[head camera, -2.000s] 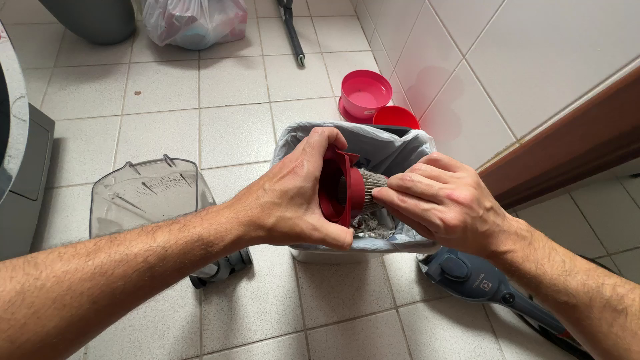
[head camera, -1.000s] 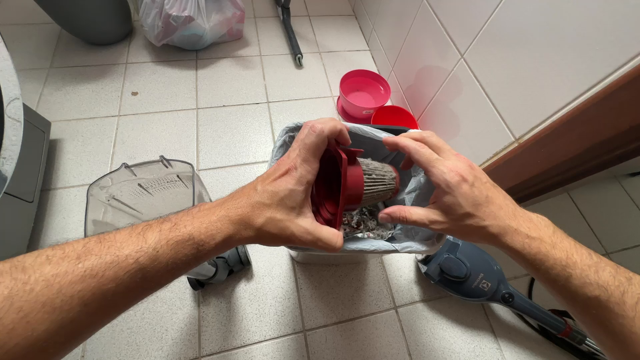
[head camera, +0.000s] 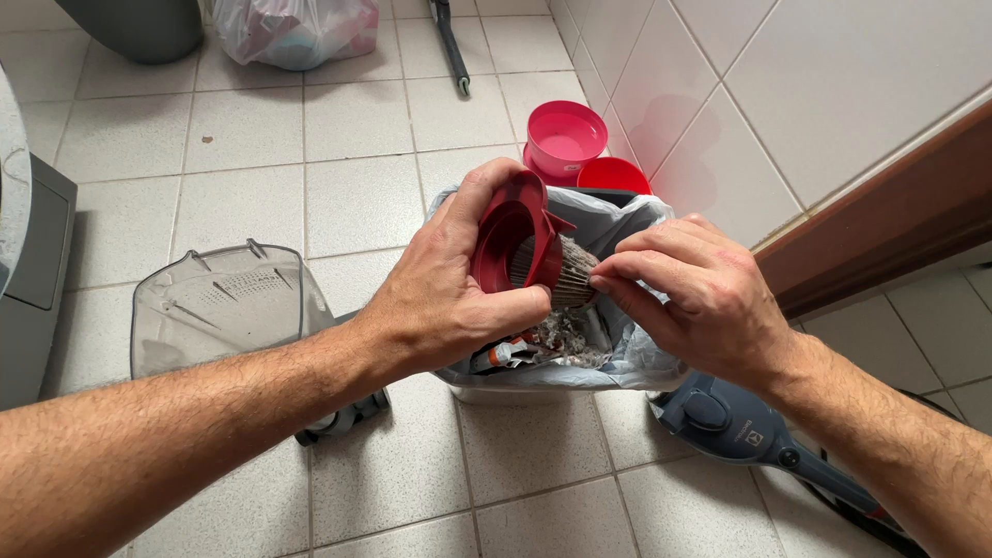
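My left hand (head camera: 457, 279) grips the red plastic frame (head camera: 496, 232) of a pleated vacuum cleaner filter (head camera: 572, 271), tilted over a lined waste bin (head camera: 659, 372). Grey dust coats the pleats, which point right. The thumb and forefinger of my right hand (head camera: 690, 294) are pinched together at the pleats' far end; whether dust is between them cannot be told. Below the filter, grey lint and dust (head camera: 573, 337) lie with crumpled wrappers (head camera: 504, 354) in the bin.
On the floor at left stands a transparent dust container (head camera: 225, 310). A blue-grey Electrolux vacuum cleaner body (head camera: 728, 426) lies at lower right. Pink (head camera: 567, 136) and red bowls (head camera: 614, 176) sit behind the bin by the tiled wall. Farther back are a plastic bag (head camera: 298, 31) and a black tube (head camera: 451, 46).
My right hand was spread apart beside the filter one second ago; its fingertips are now closed together at the pleats. My left hand has kept hold of the red frame, which is tilted differently.
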